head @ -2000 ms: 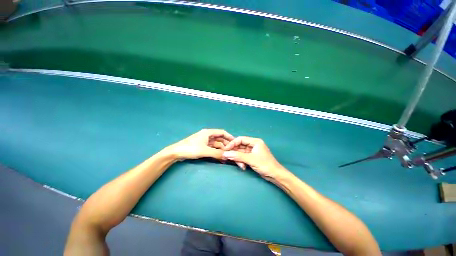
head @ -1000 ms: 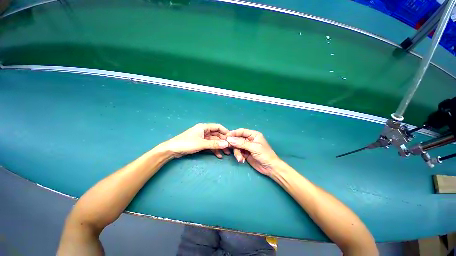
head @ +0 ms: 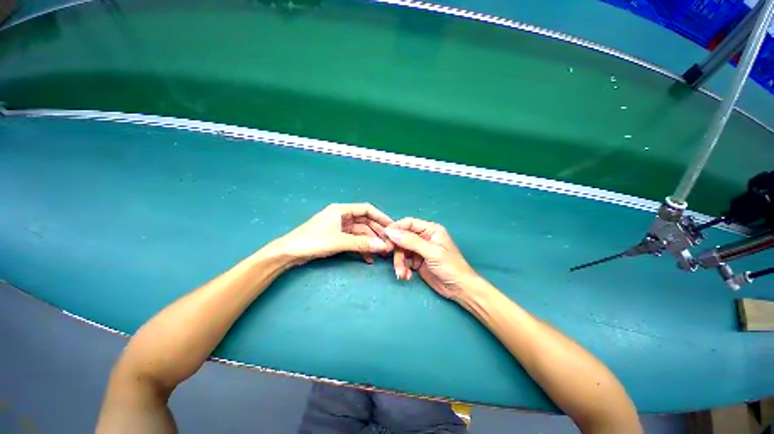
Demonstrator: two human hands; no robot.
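My left hand (head: pixel 339 233) and my right hand (head: pixel 429 254) meet at the fingertips above the teal-green worktop (head: pixel 170 220). Both are bare, with curled fingers. No object is visible between them; the inside of the fingertips is hidden, so I cannot tell whether something tiny is held. To the right, the silver screw feeder head (head: pixel 675 237) hangs over the worktop, apart from my hands. Its thin dark screwdriver bit (head: pixel 607 258) points left. A whitish feed tube (head: pixel 721 127) rises from the head.
A glossy green conveyor belt (head: pixel 339 89) with small white specks runs beyond the silver rail (head: pixel 382 158). Blue crates (head: pixel 692 17) stand at the far right. A tan wooden strip (head: pixel 755 314) lies at the right edge. Brown cartons (head: pixel 728 421) show at the lower right.
My hands moved slightly up from the first frame and their fingers shifted, still touching. The specks on the belt moved right. The feeder head looks nearly unchanged.
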